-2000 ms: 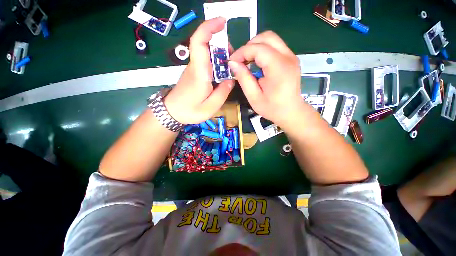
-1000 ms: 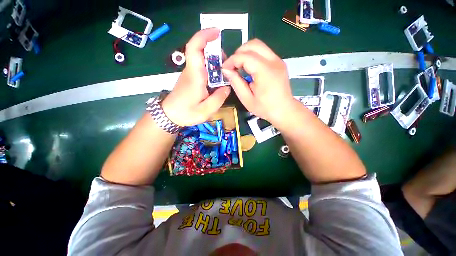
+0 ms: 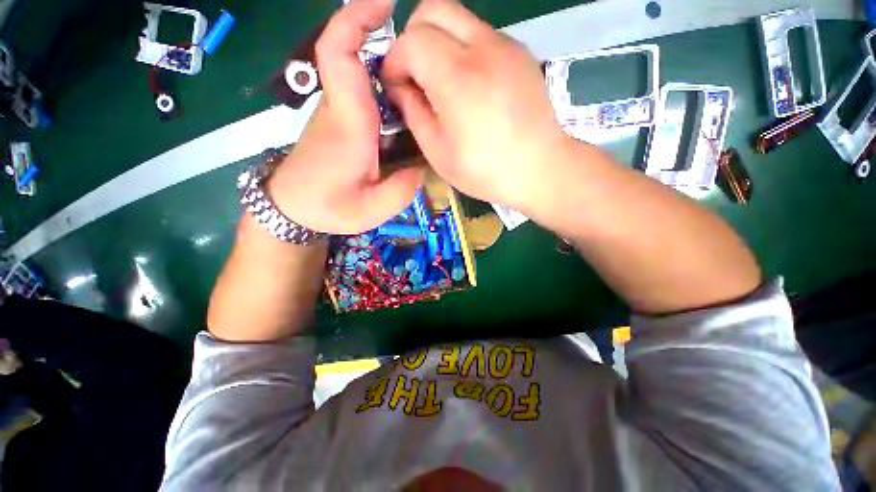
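A white plastic housing [image 3: 381, 40] with a dark blue circuit board [image 3: 377, 75] is between my hands near the top edge, mostly hidden by fingers. My left hand [image 3: 336, 144] holds it from the left side, thumb below it. My right hand [image 3: 471, 106] lies over its right side with fingertips bent in at the board; what they pinch is hidden. The open box [image 3: 472, 252] below my hands holds blue cylinders [image 3: 399, 231] and tangled red leads [image 3: 379, 288].
Several housings lie on the green surface at right, such as one white frame [image 3: 602, 86], with copper-brown parts [image 3: 736, 176] beside them. Another housing [image 3: 175, 38], a blue cylinder [image 3: 219, 32] and a white ring [image 3: 301, 77] are at upper left. A pale strip [image 3: 173, 159] crosses the surface.
My hands and the housing now appear higher in the picture and cover more of it. The units at right appear larger and higher; those at left have shifted left and up.
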